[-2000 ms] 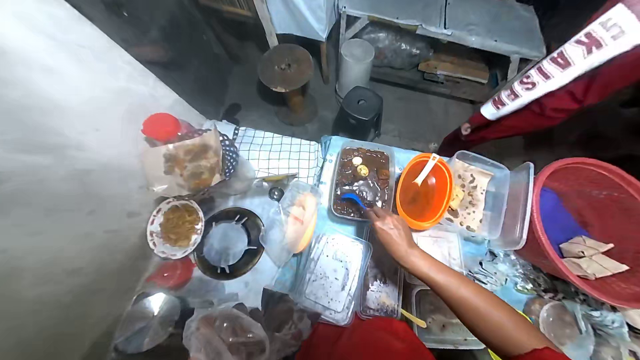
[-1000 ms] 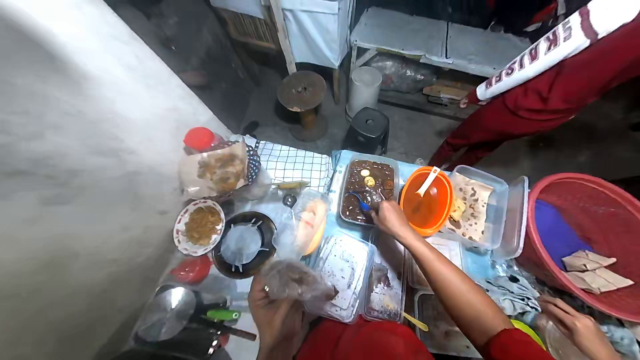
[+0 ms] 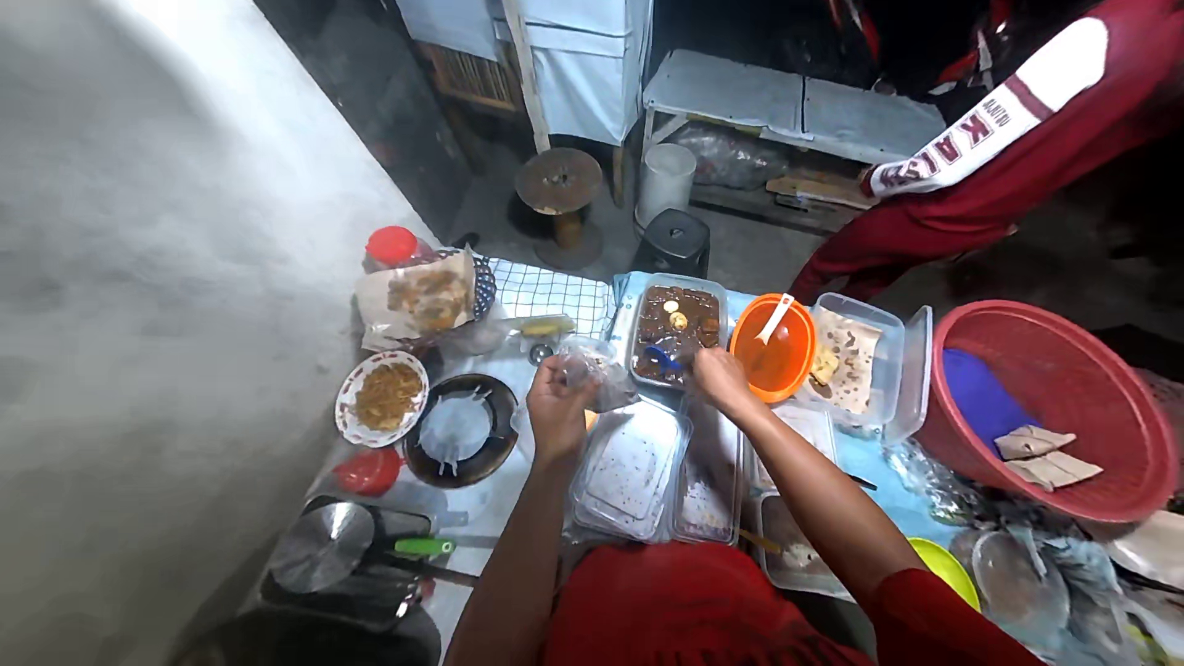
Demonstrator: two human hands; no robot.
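My left hand holds a clear plastic bag beside the food container. My right hand grips a blue spoon, whose bowl rests in the dark brown stew with eggs. A clear plastic container holds that stew. To the right of it stands an orange bowl of reddish liquid with a white spoon. Stacked lidded plastic containers lie below both hands.
At left are a plate of noodles, a dark pan and a metal lid. A red plastic basket stands at right, past an open container. Across the table a person stands beside a bench.
My left hand, out of view two seconds ago, has come up with the plastic bag to beside the stew container. Another hand seen at the lower right one second ago is out of view.
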